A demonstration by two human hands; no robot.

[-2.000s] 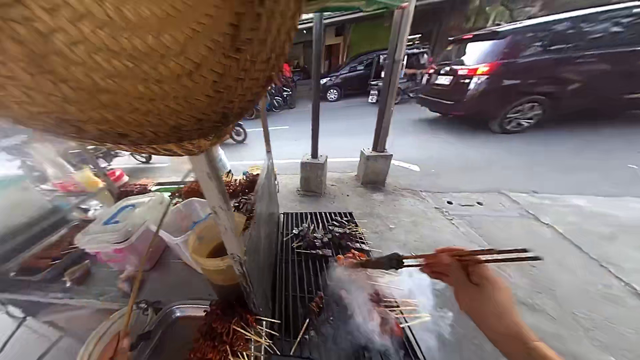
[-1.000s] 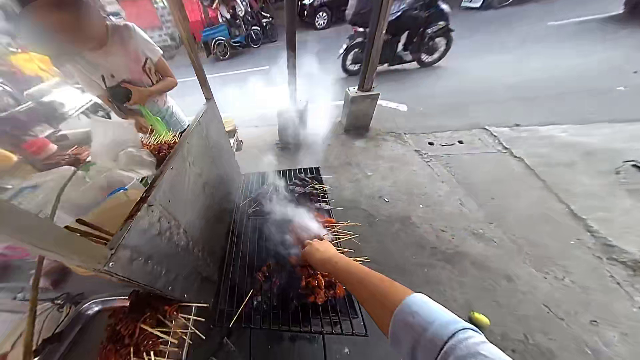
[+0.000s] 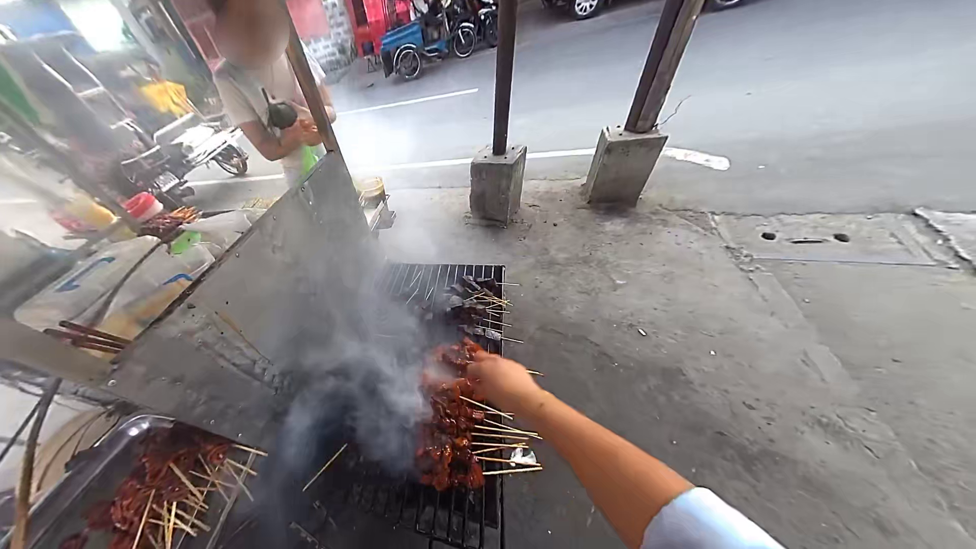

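Observation:
My right hand (image 3: pixel 503 379) reaches over the charcoal grill's metal grate (image 3: pixel 457 518), at the upper part of a row of glazed red meat skewers (image 3: pixel 451 435). Its fingertips touch the meat, but smoke and the hand itself hide whether they grip a stick. Darker skewers (image 3: pixel 469 305) lie farther back on the grate. Sticks point to the right over the grill's edge. Thick smoke covers the grate's left side. At the lower left, a metal tray (image 3: pixel 137 427) holds more red meat skewers (image 3: pixel 152 484). My left hand is out of the picture.
A sheet-metal panel (image 3: pixel 229 320) stands left of the grill. Behind it are plastic tubs (image 3: pixel 91 282) and brown sticks (image 3: pixel 88 338). A person (image 3: pixel 267 107) stands beyond the cart. Posts rise from concrete blocks (image 3: pixel 498 183) by the road. Concrete pavement (image 3: pixel 686 366) lies to the right.
Two seconds ago my right hand held brown sticks and a dark object over the grill; now it is down at the skewers without them. The view has swung noticeably.

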